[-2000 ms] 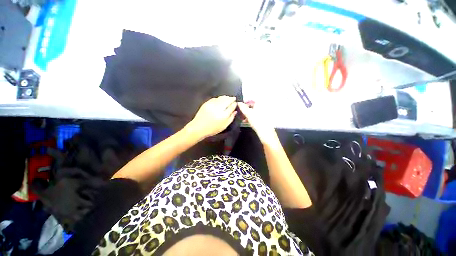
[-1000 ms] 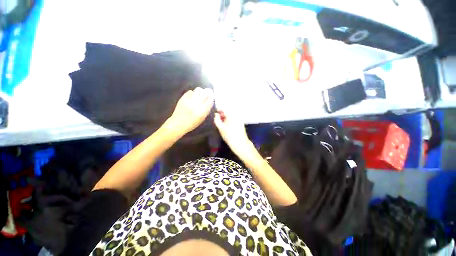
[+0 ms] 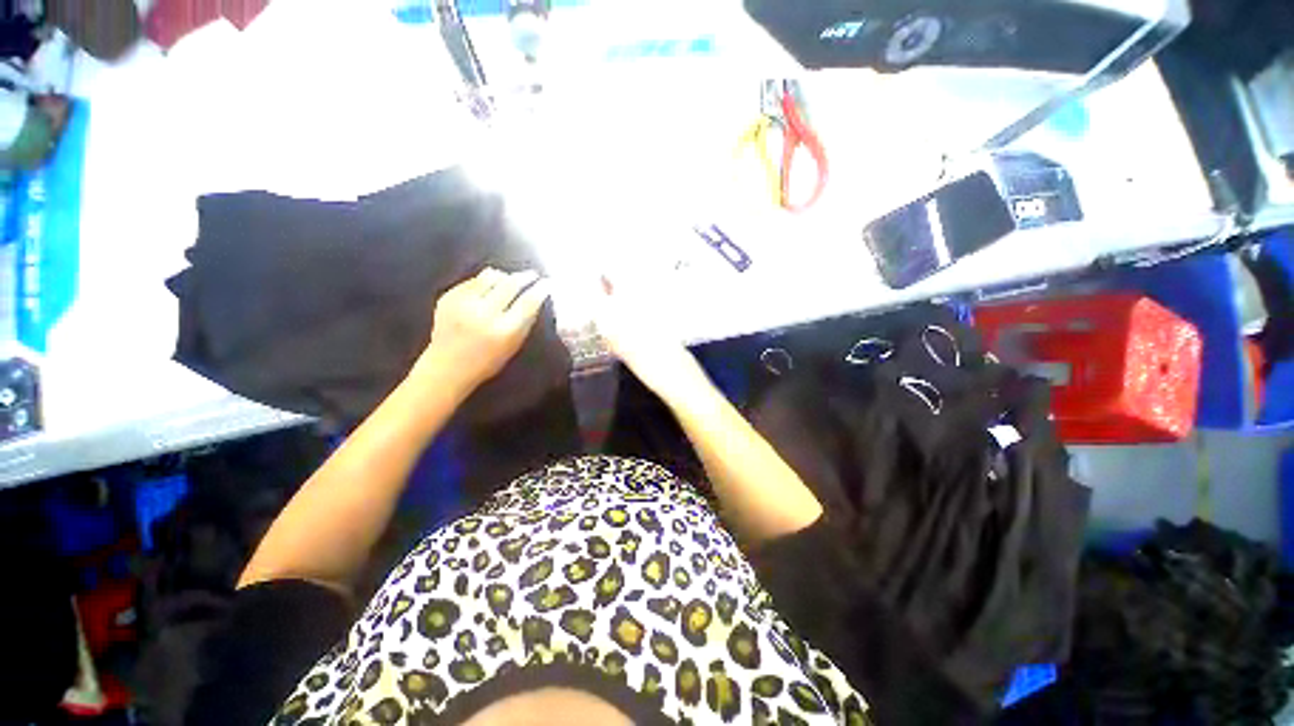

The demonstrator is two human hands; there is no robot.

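A black garment piece (image 3: 327,291) lies spread on the white sewing table (image 3: 128,404), left of the bright lamp glare, and hangs over the front edge. My left hand (image 3: 487,324) is closed on the garment's right edge, fingers pinched. My right hand (image 3: 625,329) is just right of the garment, near the table's front edge. Its fingers are washed out by glare, so I cannot tell whether it holds anything. The presser foot and needle area (image 3: 483,102) stands behind the garment, partly lost in glare.
Scissors with yellow and red handles (image 3: 799,159), thread snips (image 3: 724,247), a phone (image 3: 939,230) and a small control box (image 3: 1039,192) lie on the table's right. A dark garment bundle with white loops (image 3: 944,496) is right of my lap. A red stool (image 3: 1100,366) stands beyond it.
The head view has shifted, showing more of the table's back. My right hand has moved slightly apart from my left hand and the garment edge. My left hand stays on the garment.
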